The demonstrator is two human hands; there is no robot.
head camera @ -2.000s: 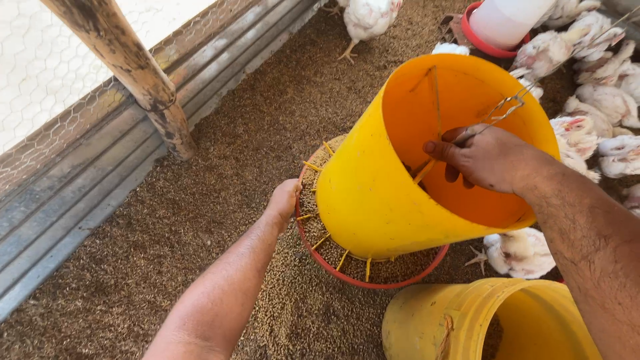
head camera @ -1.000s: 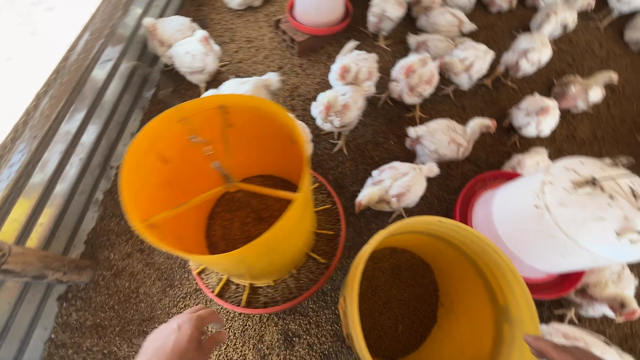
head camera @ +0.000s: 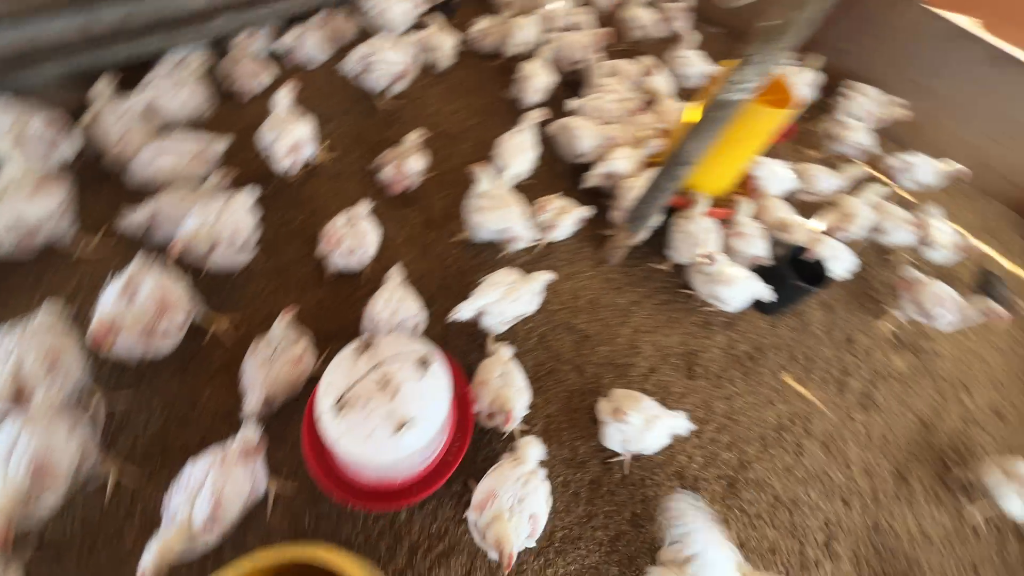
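Note:
Neither of my hands shows in the head view now. The rim of a yellow bucket (head camera: 300, 552) juts in at the bottom edge; whether a hand holds it cannot be seen. Beyond it stands a white poultry drinker (head camera: 388, 408) in a red round tray (head camera: 352, 492), with chickens close around it. Farther off at the upper right, a yellow tube feeder (head camera: 736, 144) stands partly behind a slanting post, with many chickens crowded about it. The picture is blurred.
White chickens (head camera: 640, 424) are scattered over the brown litter floor (head camera: 720, 360). A post (head camera: 696, 144) rises beside the far feeder, near a black object (head camera: 792, 280). Corrugated metal sheeting (head camera: 144, 32) runs along the upper left, and a low wall (head camera: 936, 104) along the upper right.
The view has swung widely across the pen. My hands have left the view, and so has the feeder that they touched two seconds ago. The yellow bucket now shows only its rim.

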